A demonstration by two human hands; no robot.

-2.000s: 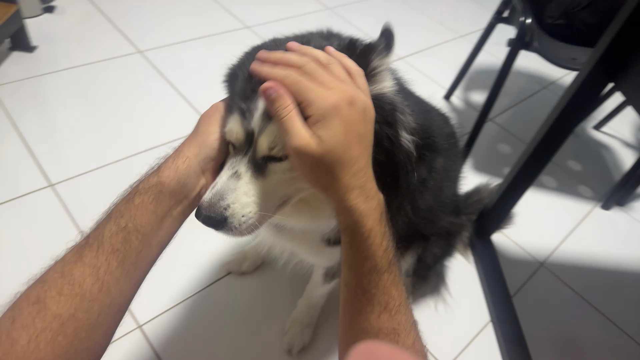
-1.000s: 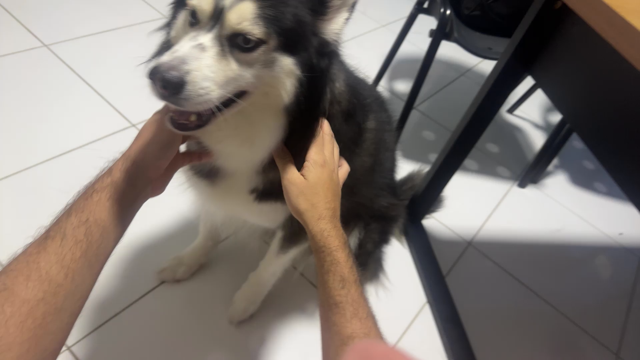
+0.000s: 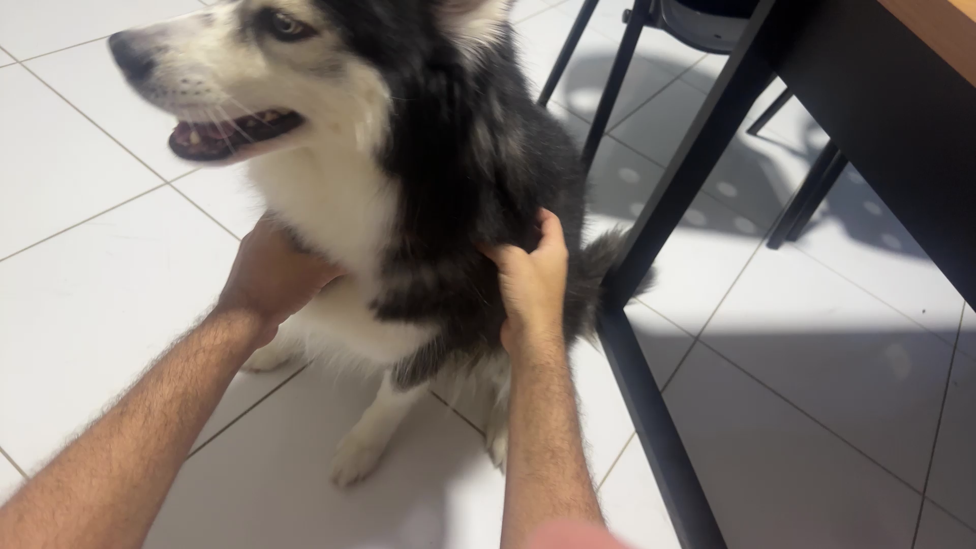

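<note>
A black and white husky-type dog (image 3: 457, 168) sits on the white tiled floor, its head turned to the left and its mouth partly open. Against the lower chest fur rests my left hand (image 3: 274, 271), its fingertips partly hidden by the fur. My right hand (image 3: 534, 274) touches the dark fur on the dog's side behind the shoulder, thumb and fingers spread, some fingertips sunk in the coat. Neither hand is closed around anything that I can see.
On the right stands a table with a black metal leg frame (image 3: 686, 168) and a wooden top edge (image 3: 934, 34). A dark chair (image 3: 705, 23) with thin legs is behind it. The dog's tail lies by the table leg on the tiles (image 3: 84, 305).
My hands have left the dog's head and cheek for its chest and side. The dog's head has lifted and turned left, its mouth now open. The view has shifted.
</note>
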